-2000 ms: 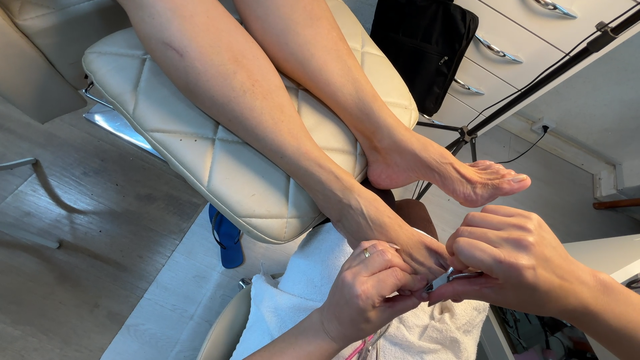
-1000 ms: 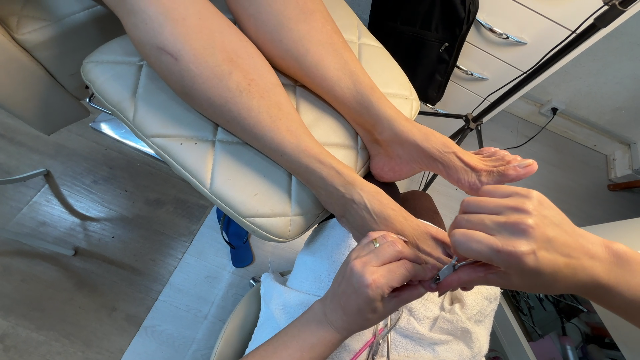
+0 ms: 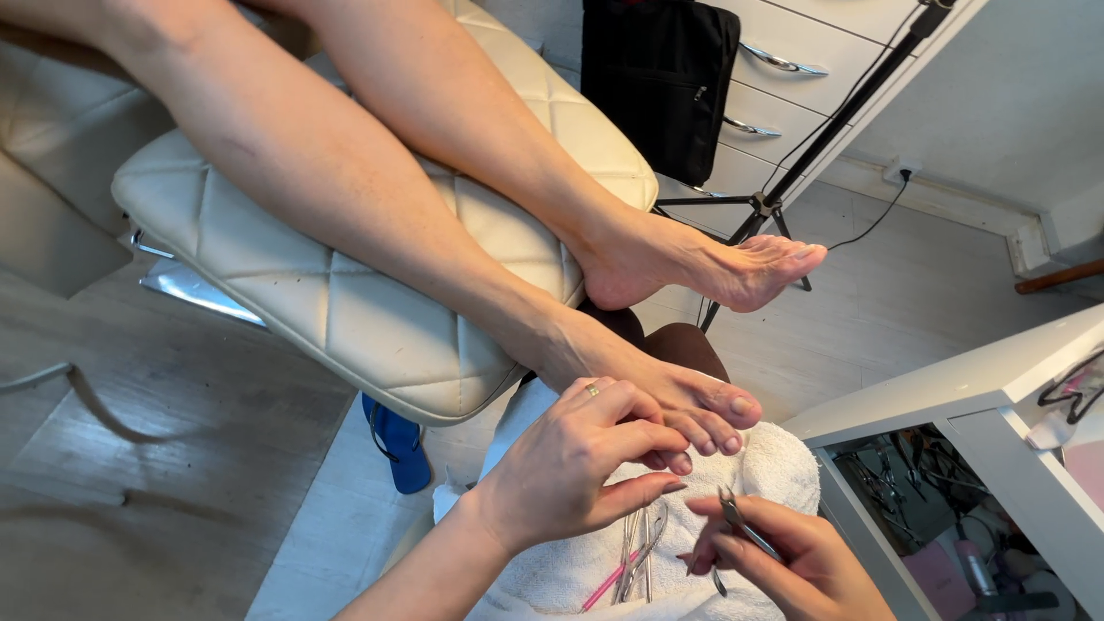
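My left hand [image 3: 586,457] lies over the outer toes of a person's nearer foot [image 3: 638,371], its fingers on the smaller toes. Below the toes, my right hand [image 3: 768,552] holds metal cuticle nippers [image 3: 743,524], their jaws pointing up toward the foot without touching it. Under both hands a white towel [image 3: 552,556] is spread, with several slim metal tools and a pink-handled tool [image 3: 611,582] lying on it. The person's other foot [image 3: 707,263] extends farther off, past the edge of the cream quilted footrest [image 3: 285,285].
At the right stands a white cabinet [image 3: 949,366] with an open drawer of tools [image 3: 914,492]. Beyond the feet are a black tripod stand [image 3: 763,203], a black bag [image 3: 660,86] and white drawers [image 3: 802,34]. A blue flip-flop [image 3: 405,457] lies on the floor below the footrest.
My right hand has moved down and away from the toes with the nippers. The toes, covered by my hands earlier, now show. My left hand remains at the foot.
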